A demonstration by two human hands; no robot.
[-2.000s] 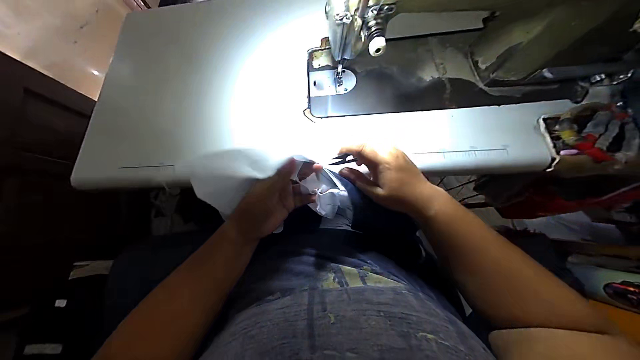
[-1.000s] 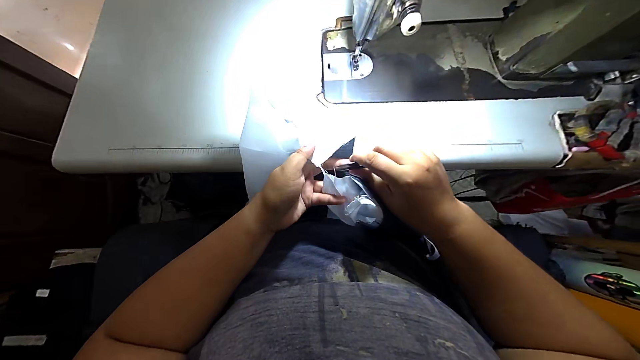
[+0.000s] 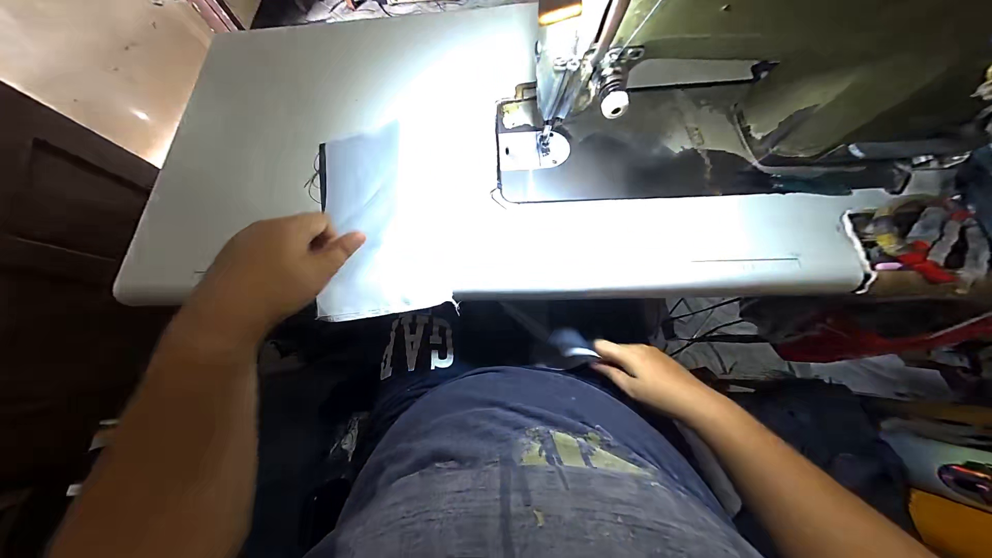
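Note:
A pale fabric piece [image 3: 360,186] with a dark strip and loose threads at its left edge lies on the white sewing table, its lower end reaching over the front edge. My left hand [image 3: 291,252] is above its left side, thumb and fingers curled; whether it pinches the cloth is unclear. Below the table edge, over my lap, my right hand [image 3: 632,368] holds a blurred blue and white piece of cloth [image 3: 572,342] between thumb and fingers. The sewing machine's needle and presser foot [image 3: 546,139] stand over the metal plate, with no cloth under them.
The green sewing machine body [image 3: 852,85] fills the upper right. A cutout with coloured scraps [image 3: 922,240] is at the table's right end. Red and dark cloth [image 3: 837,333] hangs below it. A dark wooden panel [image 3: 70,201] stands at the left.
My hands, earlier together at the table's front edge with the pale cloth, have moved apart. The pale piece now lies flat on the table at left; my right hand is lower, over my lap.

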